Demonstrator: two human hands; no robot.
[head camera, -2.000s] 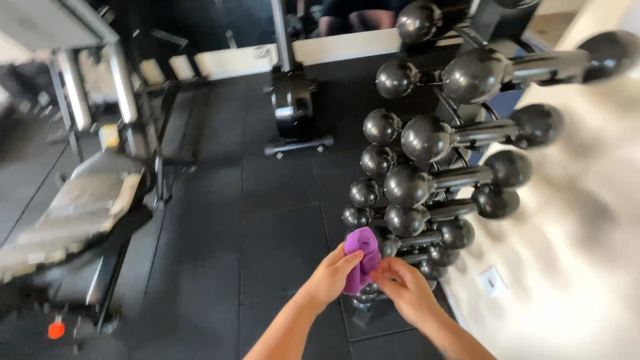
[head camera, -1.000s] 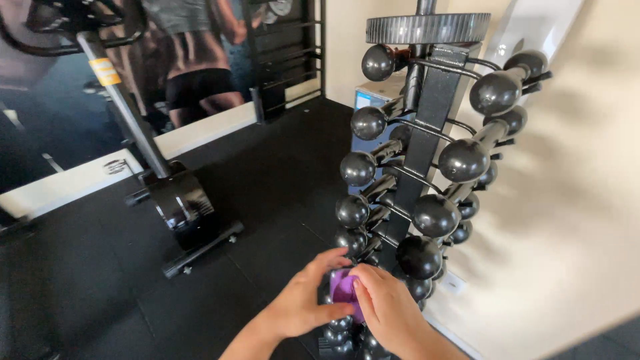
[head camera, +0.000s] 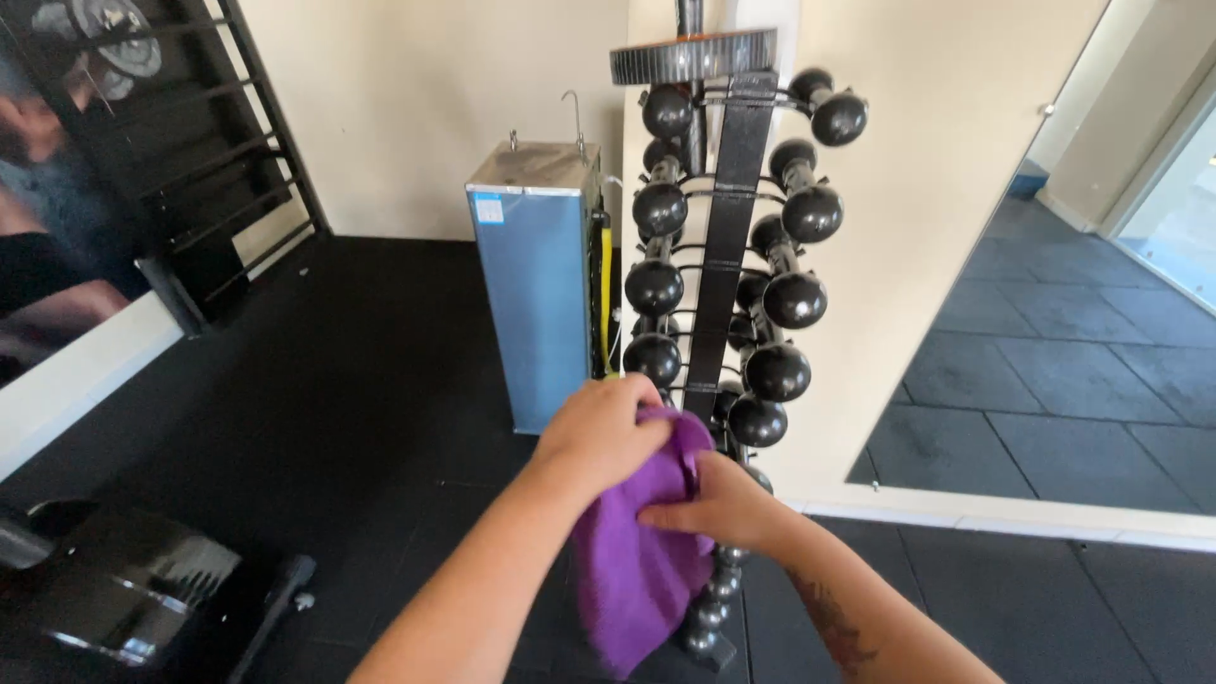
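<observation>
A purple cloth (head camera: 632, 570) hangs partly unfolded between my hands, its lower end loose. My left hand (head camera: 603, 432) grips its upper edge, fingers curled over the fabric. On the cloth's right side, my right hand (head camera: 722, 508) pinches it between thumb and fingers. Right behind the cloth stands a black dumbbell rack (head camera: 727, 218). Black round-headed dumbbells (head camera: 795, 299) sit on both sides of its post, and a ribbed weight plate (head camera: 693, 57) lies at its top. My hands and the cloth hide part of the rack's lower section.
Left of the rack stands a blue water dispenser (head camera: 537, 304) with a metal top and taps. A wall mirror (head camera: 1054, 380) is at the right. Wall bars (head camera: 247, 123) are at the back left, and the base of an exercise machine (head camera: 123, 579) is at the lower left.
The purple cloth, bunched small in my hands before, now hangs down longer and more open. The view has turned to the right, bringing in the blue dispenser and the mirror.
</observation>
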